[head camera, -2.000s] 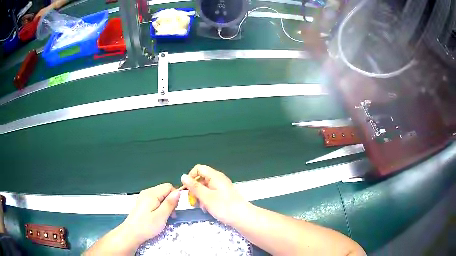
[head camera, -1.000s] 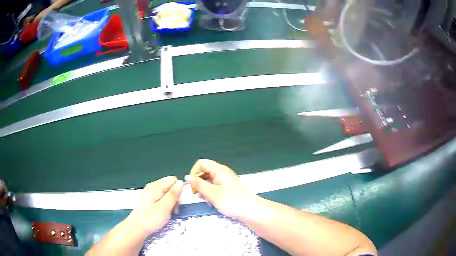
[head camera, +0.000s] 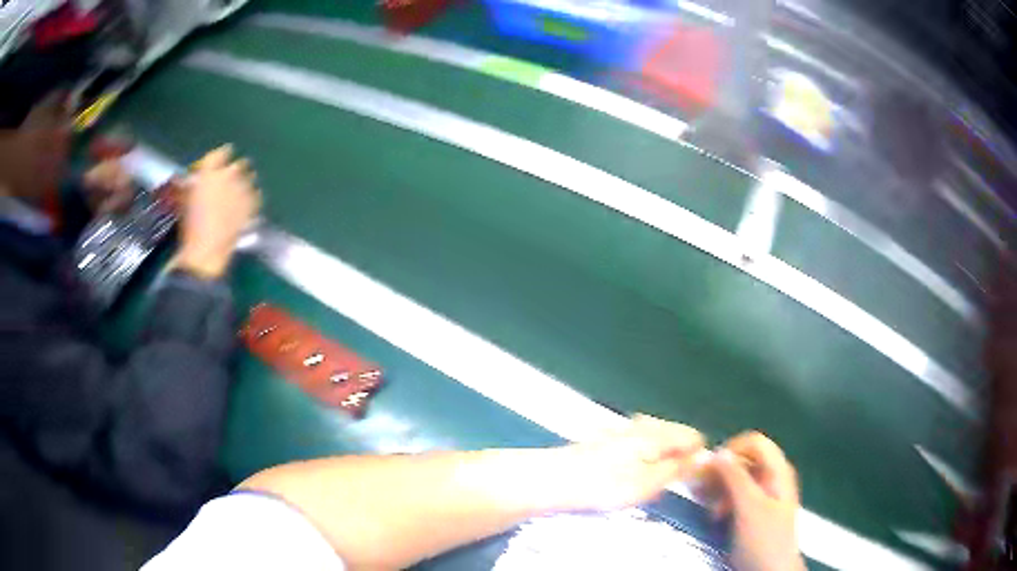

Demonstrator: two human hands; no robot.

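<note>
In the head view my left hand [head camera: 649, 455] reaches in from the lower left, its fingertips meeting those of my right hand [head camera: 761, 491]. Both are bare and blurred. A small pale spot shows between the fingertips; I cannot tell what it is or which hand holds it. The parts tray [head camera: 608, 544], full of glaring silvery parts, lies just below my hands, cut off by the bottom edge. A red-brown carrier jig [head camera: 312, 359] with small shiny parts in a row lies to the left, on the near side of the closest metal strip.
A neighbouring worker [head camera: 100, 368] in a dark jacket sits at the left, hands over silvery parts. Long metal guide strips [head camera: 446, 351] cross the green surface, with a cross bracket [head camera: 762, 218]. A blurred blue bin [head camera: 580, 25] and red bin [head camera: 683, 67] stand on the far side.
The view has swung left and blurred, bringing the neighbour into view. The jig shows nearer the middle and my hands farther right. The yellow thing at my right hand no longer shows.
</note>
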